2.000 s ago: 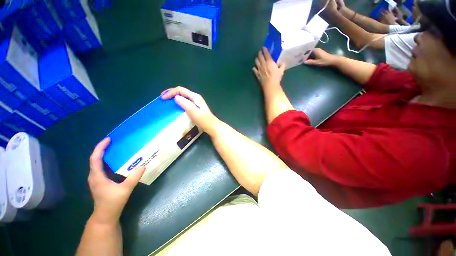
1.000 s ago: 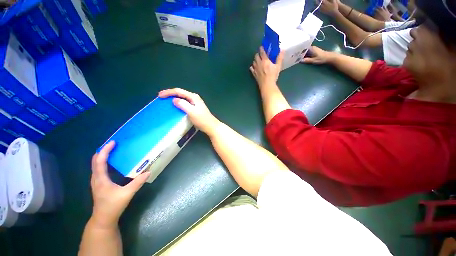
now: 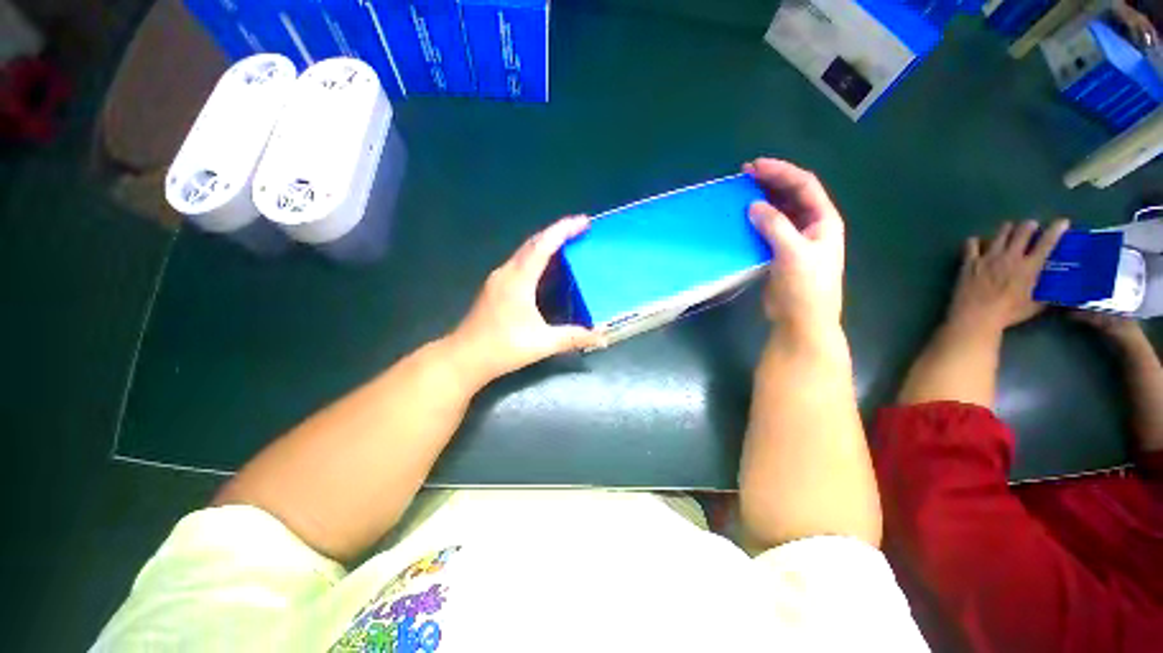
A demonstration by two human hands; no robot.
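A closed retail box [image 3: 670,249] is held between my two hands over the green table, its blue top facing up and its white printed face towards me, seen at a steep angle. My left hand [image 3: 517,306] grips the left end, thumb at the lower front corner and fingers on the upper corner. My right hand [image 3: 804,242] grips the right end, with the thumb on the blue top and fingers around the far corner. The underside of the box is hidden, so I cannot tell if it touches the table.
Two tall white oval units [image 3: 325,153] stand at the upper left. Stacked finished boxes [image 3: 466,51] are at the back. Another retail box [image 3: 848,58] stands at the back right. At right, a person in red sleeves [image 3: 950,447] holds an open box [image 3: 1084,268]. The table edge [image 3: 587,487] curves before me.
The view has swung left, so the white units and my body show more fully. The box stays in both hands, now with its white face less visible. The neighbour's box now shows a white device inside.
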